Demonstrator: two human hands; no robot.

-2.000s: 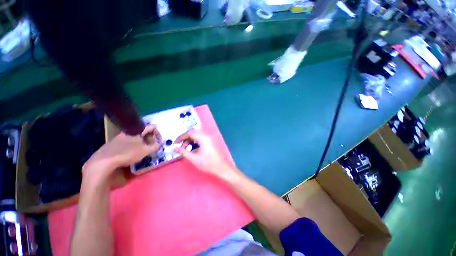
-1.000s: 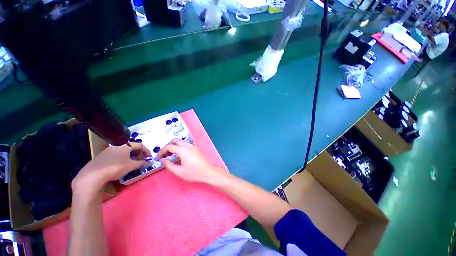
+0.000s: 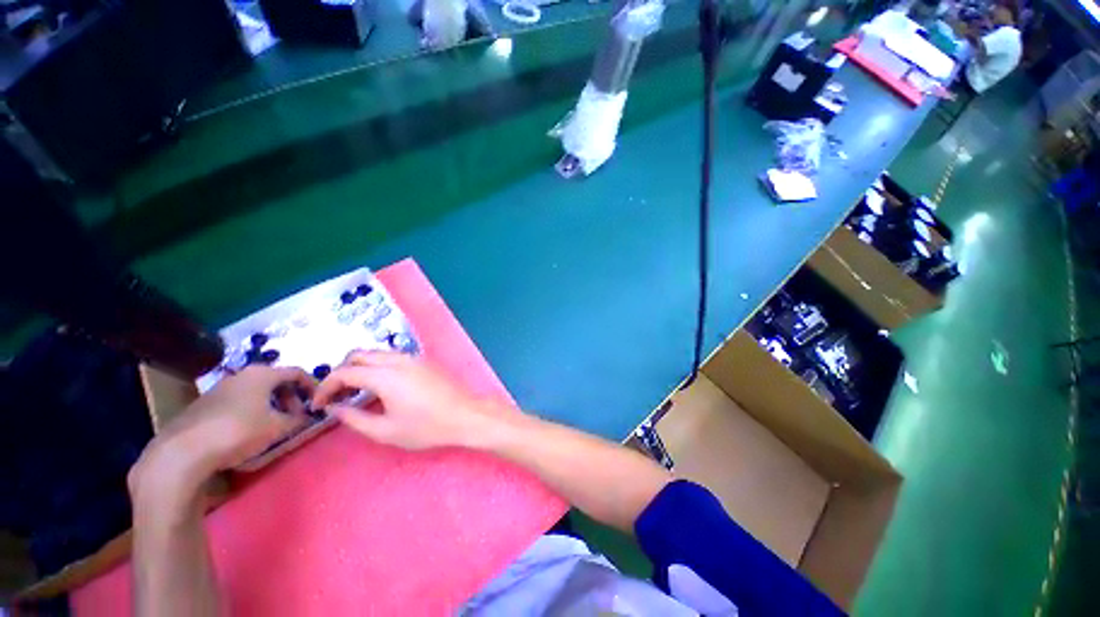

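Observation:
The white parts tray (image 3: 290, 316) lies tilted on the pink-red mat (image 3: 398, 518). Small black round fittings (image 3: 356, 294) lie in its far corner and more along its left side; silvery bits are among them. My left hand (image 3: 229, 416) is over the tray's near left part, fingers curled. My right hand (image 3: 404, 400) comes in from the right, its fingertips almost meeting the left ones at the tray's near edge. A small dark piece shows between the fingers, but whether either hand grips it is hidden. A thick dark cylinder (image 3: 157, 331) hangs down at the tray's left.
A cardboard box (image 3: 103, 560) of black pieces stands left. Open cartons (image 3: 754, 482) with black and silver parts are below right. A black cable (image 3: 703, 217) hangs over the green bench (image 3: 531, 277). A wrapped metal post (image 3: 597, 115) stands behind. A person (image 3: 995, 54) is far right.
The view has turned right, so tray, mat and bench things sit further left. My hands stay over the tray, fingertips close together. A person has come into view at the far right.

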